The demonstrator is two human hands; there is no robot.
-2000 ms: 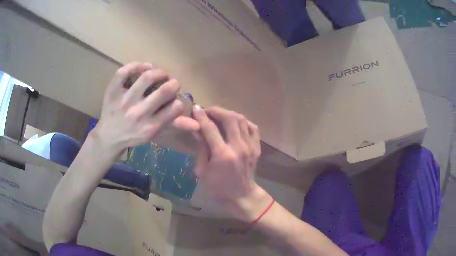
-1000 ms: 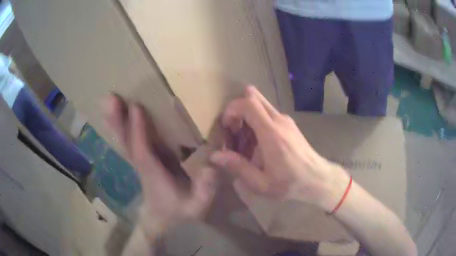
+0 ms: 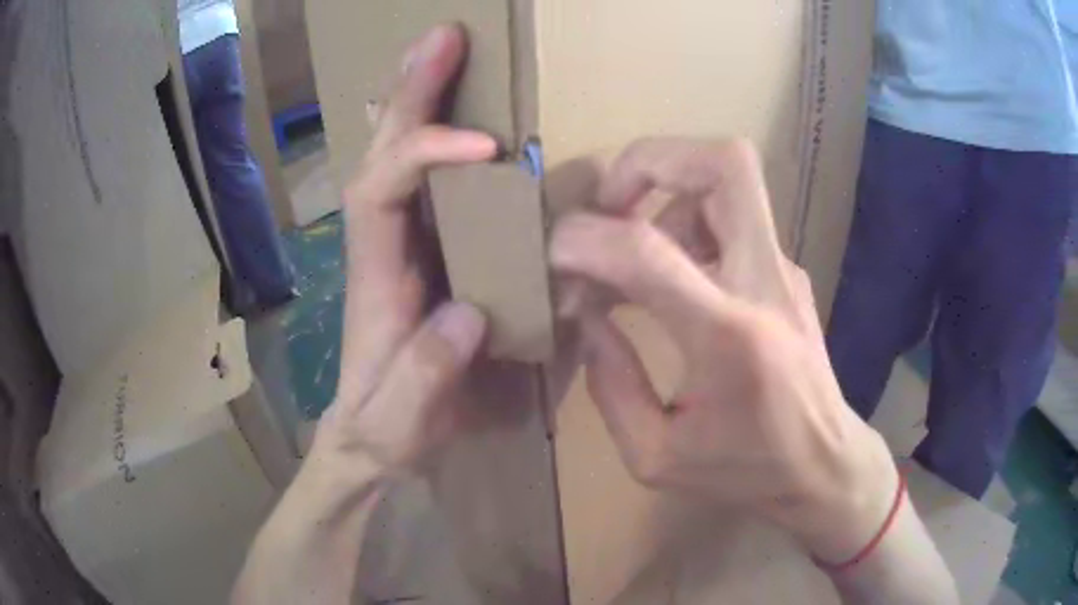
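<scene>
A tall brown outer carton (image 3: 680,71) stands upright close in front of me. A small brown locking tab (image 3: 497,254) lies at its vertical edge, with a small blue-white piece (image 3: 533,158) at the tab's top corner. My left hand (image 3: 396,278) grips the tab from the left, thumb on its lower face and a fingertip at its top edge. My right hand (image 3: 721,337), with a red string at the wrist, is right of the tab. Its bent fingertips are at the carton edge, slightly blurred. Whether they pinch anything is hidden.
Another brown carton (image 3: 130,414) with FURRION print and a tab stands at the left. A person in a light blue top and dark trousers (image 3: 958,272) stands close at the right. Another person's leg (image 3: 236,177) is at the upper left. Green floor (image 3: 313,296) shows between the cartons.
The view has turned, so the carton edge now runs upright in the middle. My left hand has come onto the tab, and my right hand's fingertips have moved to the carton edge beside it.
</scene>
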